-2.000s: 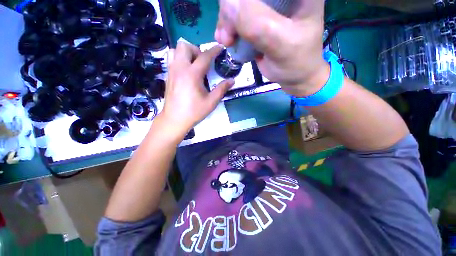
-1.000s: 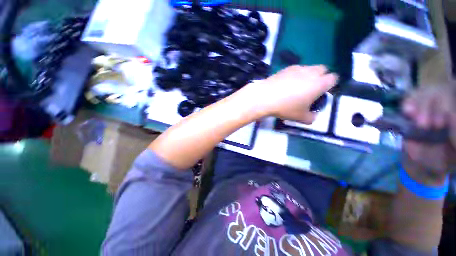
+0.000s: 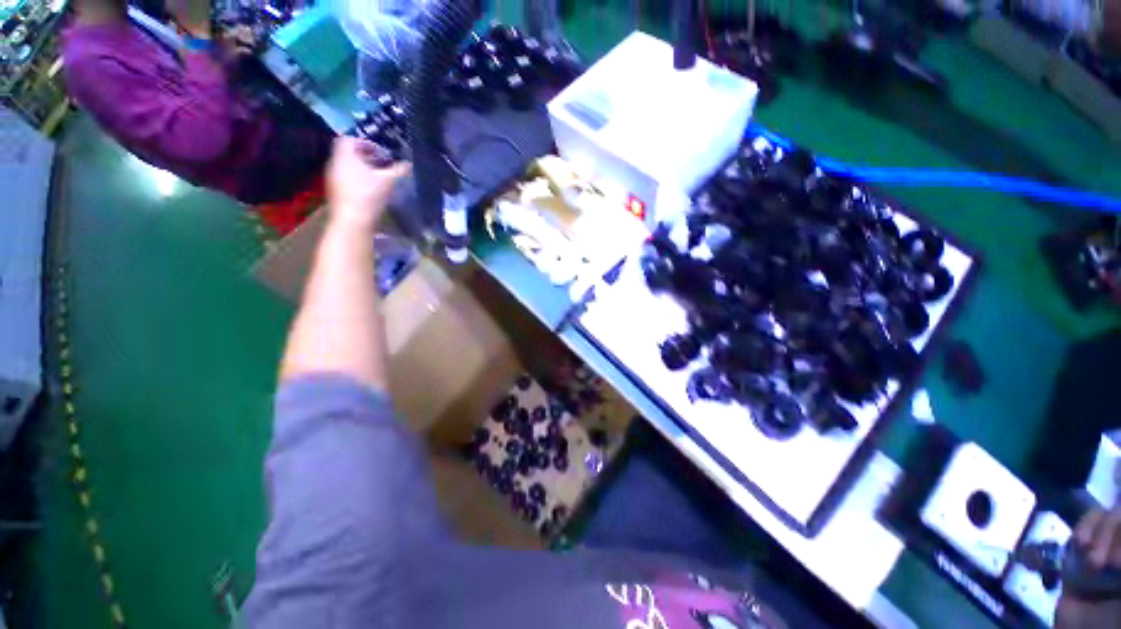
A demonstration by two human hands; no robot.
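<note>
My left hand (image 3: 360, 182) is stretched out to the upper left, with a small dark round part, seemingly a black housing (image 3: 379, 154), at its fingertips; the part is blurred. My right hand (image 3: 1097, 550) is cut off by the right edge, around the dark screwdriver (image 3: 1084, 575), whose tip points at the right fixture block (image 3: 1040, 563). The left fixture block (image 3: 977, 506) has a bare round hole. A big heap of black housings (image 3: 799, 277) lies on the white black-rimmed board (image 3: 787, 482).
A white box (image 3: 652, 117) and pale parts (image 3: 553, 227) stand left of the heap. More black parts (image 3: 504, 68) lie beyond a black hose (image 3: 430, 123). Floor cartons (image 3: 436, 338) are below the bench edge, one holding round parts (image 3: 529, 449). A person in purple (image 3: 154, 98) is at upper left.
The view has swung left. My left hand has left the fixture and reached far left past the pale parts. The left block's hole is now uncovered. My right hand stays by the fixture with the screwdriver.
</note>
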